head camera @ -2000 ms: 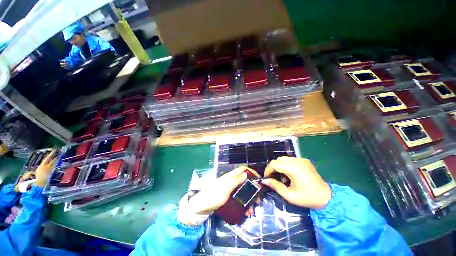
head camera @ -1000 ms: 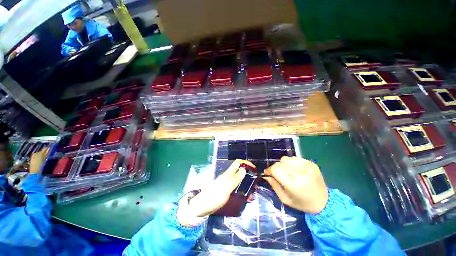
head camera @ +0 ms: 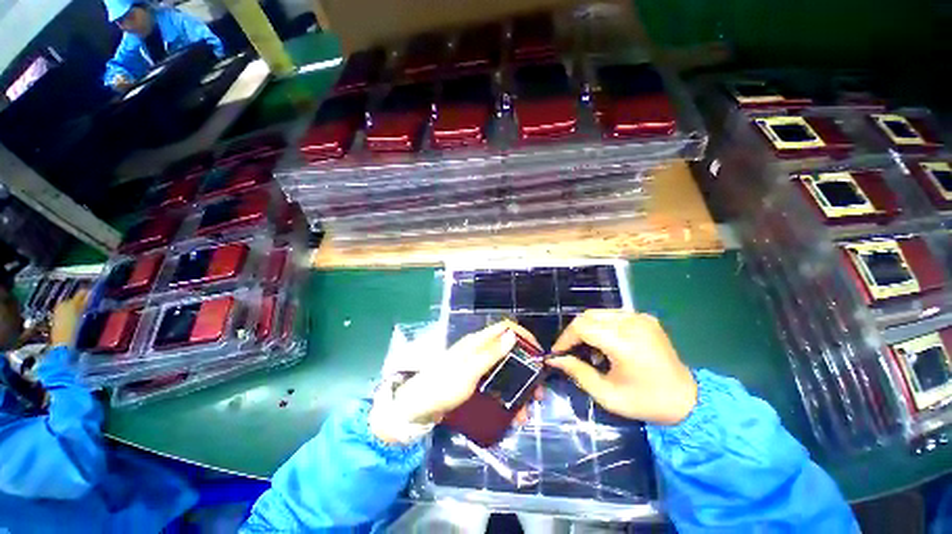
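Observation:
My left hand [head camera: 454, 381] is shut on a red device [head camera: 483, 416] and holds it tilted above the lens tray [head camera: 447, 305]. The device's dark display [head camera: 510, 380] has a pale border and faces up. My right hand [head camera: 624, 367] is at the device's upper right edge, thumb and forefinger pinched together near the display's corner. Whether a small thing is between these fingertips cannot be told. Black panels lie in a grid in the tray, and shiny clear film [head camera: 522, 459] lies over its near part.
Clear trays of red devices are stacked at the back [head camera: 459, 156], left [head camera: 193, 355] and right [head camera: 825, 344]. The right stack's devices have pale-framed screens. A sleeved arm [head camera: 47, 428] is at far left. Another person [head camera: 157, 42] sits at upper left.
The whole view has shifted, so the stacks and tray sit higher in the picture. The device has turned slightly in my left hand. My right fingers stay at its edge.

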